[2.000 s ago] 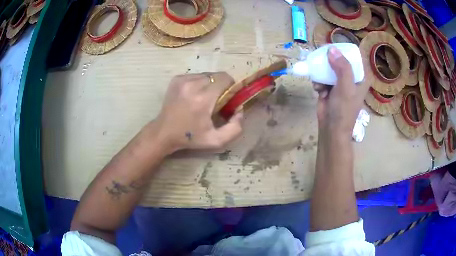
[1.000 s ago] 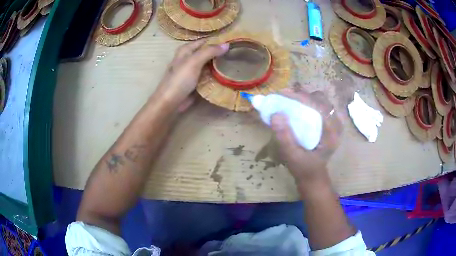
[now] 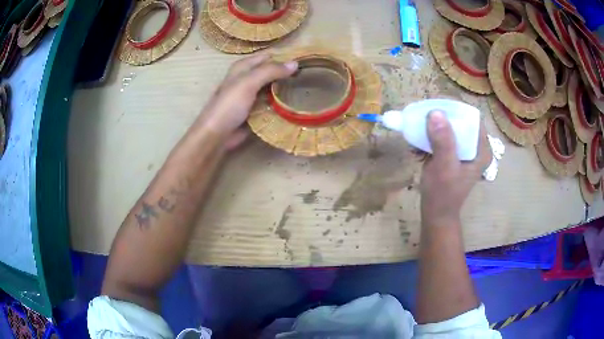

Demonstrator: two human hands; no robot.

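My left hand (image 3: 245, 99) grips the left side of a flanged ring (image 3: 311, 138), with the thumb side at the red collar. The ring is a tan ribbed disc with a red band around its open centre, held face up and slightly tilted above the table. My right hand (image 3: 447, 155) holds a white glue bottle (image 3: 450, 126) on its side. Its blue tip points left, at the right side of the brim, close to the red band. Whether the tip touches the ring I cannot tell.
Similar rings lie at the back left (image 3: 155, 33), at the back middle (image 3: 255, 20) and in a large heap (image 3: 523, 76) at the right. A light-blue tube (image 3: 409, 23) lies at the back. A white scrap (image 3: 493, 157) lies behind my right hand. A green edge (image 3: 50, 152) runs along the left.
The ring went from tilted on edge to face up. The bottle tip moved from the ring's far right end to the front brim, then to the right side.
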